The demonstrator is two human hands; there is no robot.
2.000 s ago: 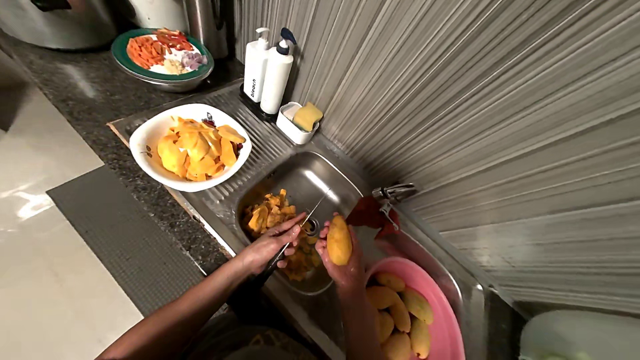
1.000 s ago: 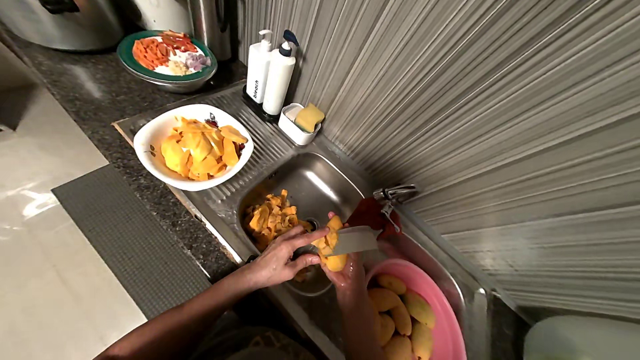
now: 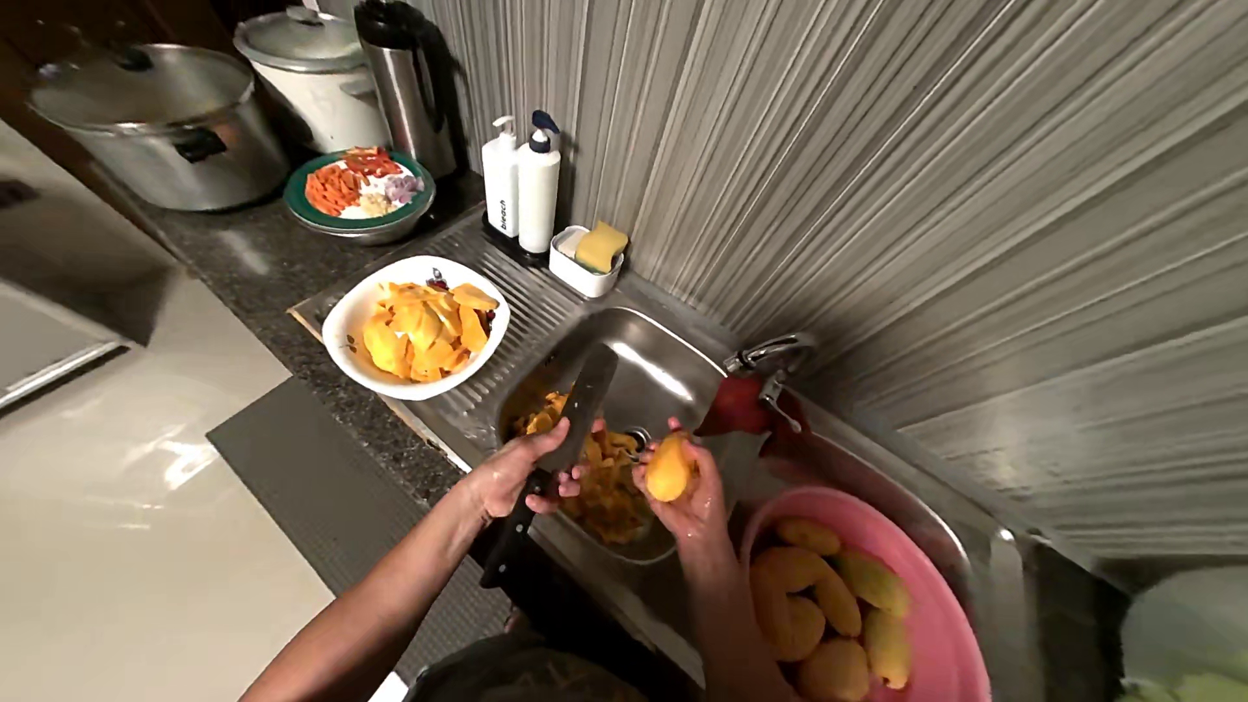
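Over the sink basin, my left hand (image 3: 522,473) is closed around a large knife (image 3: 583,400) where the blade meets the black handle. The blade points up and away; the handle hangs below the hand. My right hand (image 3: 697,497) holds a peeled yellow mango (image 3: 671,468), apparently, to the right of the knife. Orange-yellow peelings (image 3: 614,497) lie beneath both hands in the basin. A white bowl (image 3: 341,331) of cut yellow fruit pieces stands on the drainboard. Several whole yellow fruits (image 3: 804,595) fill a pink basin (image 3: 936,585) at the lower right.
A chrome faucet (image 3: 775,356) stands behind the sink, near a red item (image 3: 736,405). Pump bottles (image 3: 538,195) and a sponge holder (image 3: 585,273) stand by the wall. A green-rimmed plate (image 3: 307,205) of chopped vegetables, a metal pot (image 3: 205,146) and a flask (image 3: 405,97) are farther left.
The knife was against the fruit in my right hand a second ago; now knife and fruit are apart, and the blade points up and away. The fruit looks smaller and smoother than two seconds ago.
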